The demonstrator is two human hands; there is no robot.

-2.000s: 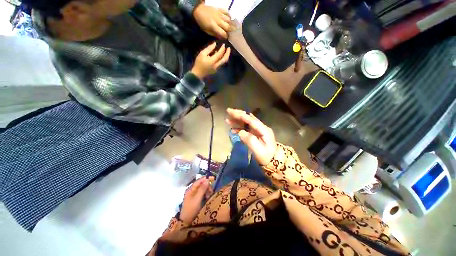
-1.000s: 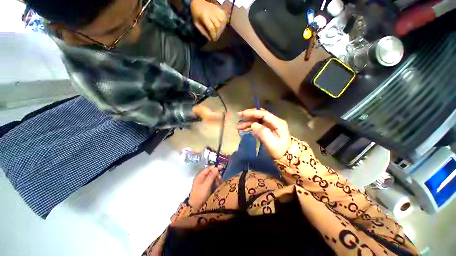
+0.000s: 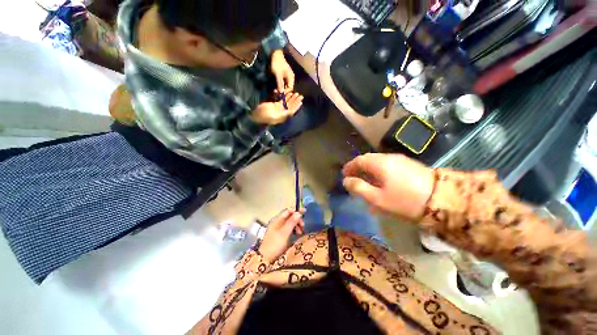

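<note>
A thin dark cord (image 3: 296, 176) hangs in the air between the seated person's arm and my left hand. My left hand (image 3: 281, 230) is low at the centre, its fingers closed on the cord's near end. My right hand (image 3: 386, 184) is raised to the right of the cord, palm turned inward and fingers bent; whether it pinches a thin strand is too blurred to tell. The seated person's hands (image 3: 281, 105) hold a small dark piece, perhaps a cord end, over their lap.
A seated person (image 3: 190, 105) is close at front left. On the brown desk (image 3: 360, 122) are a black mouse pad (image 3: 357, 82), a yellow-rimmed dark device (image 3: 415, 134) and a silvery jar lid (image 3: 469, 108). A checked dark cloth (image 3: 85, 190) lies at left.
My right hand has moved right, away from the cord. The seated person's near hand has drawn back to their other hand. My left hand still holds the cord.
</note>
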